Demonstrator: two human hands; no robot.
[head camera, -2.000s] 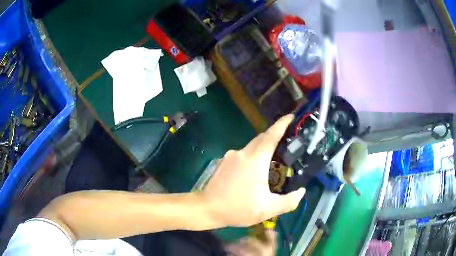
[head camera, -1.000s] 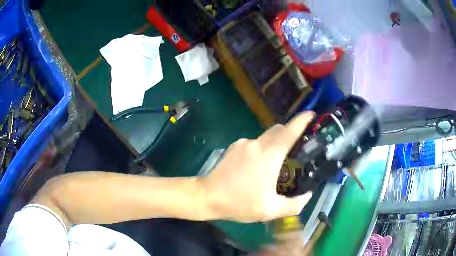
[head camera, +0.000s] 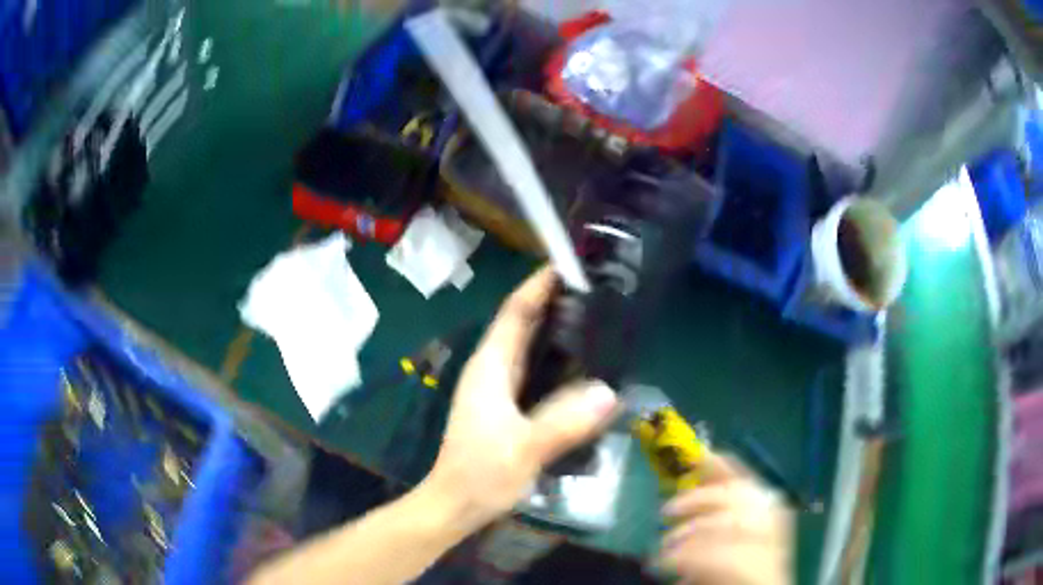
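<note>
My left hand (head camera: 492, 411) holds a black lock housing (head camera: 563, 343) above the green mat; the housing is blurred and edge-on, so its inside is hard to see. A white flat cable (head camera: 498, 143) rises from it. My right hand (head camera: 730, 528) grips a short yellow-handled tool (head camera: 673, 448), which looks like the hammer; its grey head is near my left thumb. A flat silver fixture (head camera: 589, 489) lies below the housing, partly hidden. Pliers with yellow near the jaws (head camera: 427, 362) lie left of my left hand, blurred.
White wipes (head camera: 315, 318) and a red-and-black box (head camera: 355, 194) lie at upper left. A blue bin of metal parts (head camera: 109, 469) is at lower left. A brown parts tray (head camera: 486, 206) is behind the housing. A grease pot (head camera: 856, 254) stands at right, beside the green conveyor (head camera: 944, 389).
The housing has turned so its circuit boards no longer show clearly, and its cable swings up to the left. My right hand and the yellow-handled tool have come up into clearer view. The camera view has shifted.
</note>
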